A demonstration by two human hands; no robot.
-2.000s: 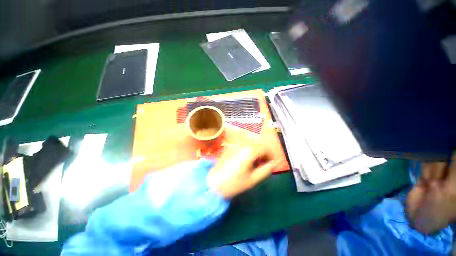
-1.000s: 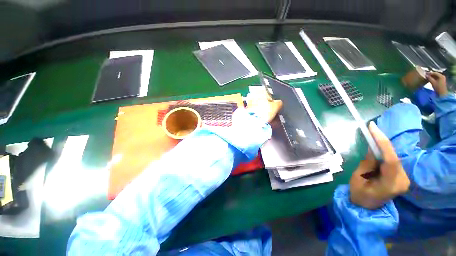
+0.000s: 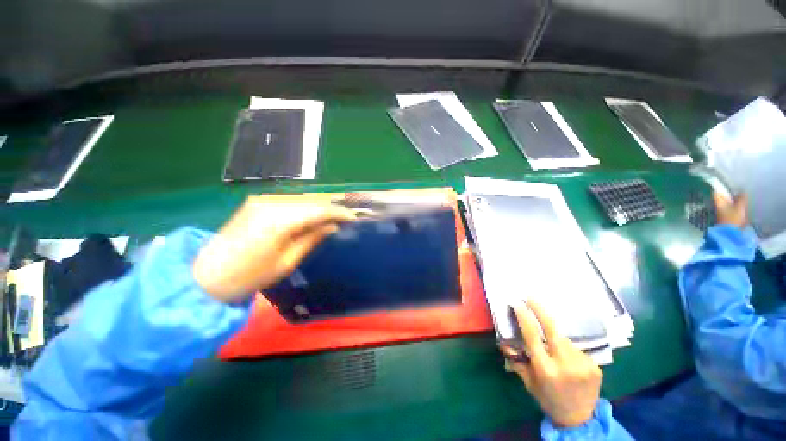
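Observation:
A dark tablet back housing [image 3: 388, 267], slightly blurred, is over the orange-red mat [image 3: 371, 331], its inner side showing. My left hand [image 3: 267, 245] holds it at the upper left edge, fingers along the top. The cardboard core is not visible. Right of the mat is a stack of housings and white sheets [image 3: 534, 245], with a pale grey housing on top. My right hand [image 3: 556, 362] grips the stack's front left corner, fingers above and thumb at the edge; how many layers it pinches is unclear.
Behind, several dark housings on white sheets [image 3: 267, 142] lie on the green surface. A black grid tray [image 3: 626, 201] is right of the stack. A coworker's blue sleeve [image 3: 732, 288] and a pale plate are far right. Black cloth [image 3: 90, 271] and a small meter [image 3: 25, 314] are left.
The housing my right hand held up edge-on is now over the mat, hiding the core. My left hand moved left from the stack; my right hand moved onto it. The stack's dark top housing no longer shows.

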